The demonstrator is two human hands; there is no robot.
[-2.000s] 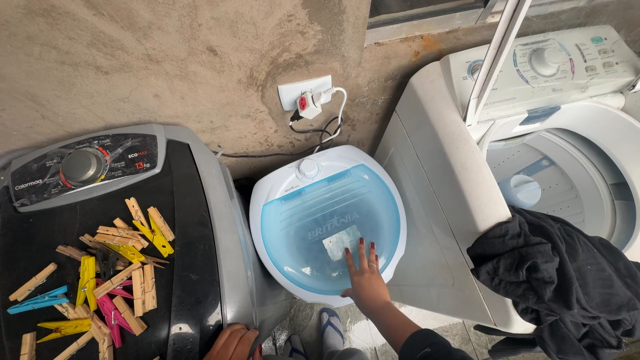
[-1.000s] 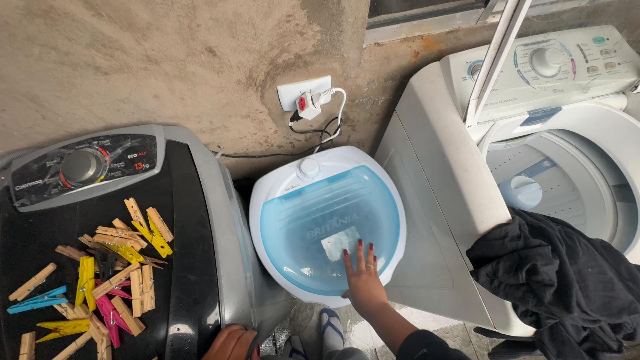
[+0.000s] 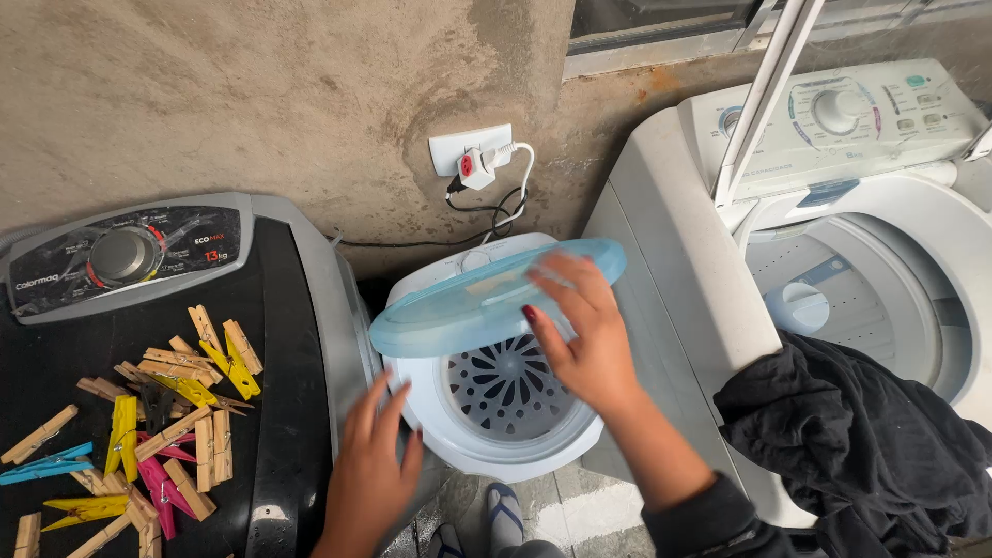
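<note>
A small white spin dryer (image 3: pixel 496 457) stands on the floor between two larger machines. Its translucent blue lid (image 3: pixel 434 310) is tilted up, and a perforated grey disc (image 3: pixel 508 387) shows inside the round opening. My right hand (image 3: pixel 585 325) is at the lid's right part, slightly blurred, with fingers spread; whether it grips the lid is unclear. Near the dryer's left rim my left hand (image 3: pixel 376 457) has its fingers apart and holds nothing.
Wooden and coloured clothespins (image 3: pixel 170 442) lie on the black-topped washing machine (image 3: pixel 291 349) at left. At right, dark fabric (image 3: pixel 860 434) drapes over a white top-load washer (image 3: pixel 682 232) with its lid raised. A wall socket (image 3: pixel 465 147) holds plugs and cords. Sandaled feet (image 3: pixel 504 515) are below.
The blue lid, closed on the spin dryer before, is now raised and tilted. My right hand has moved up with it. My left hand has moved from the left machine's edge toward the dryer.
</note>
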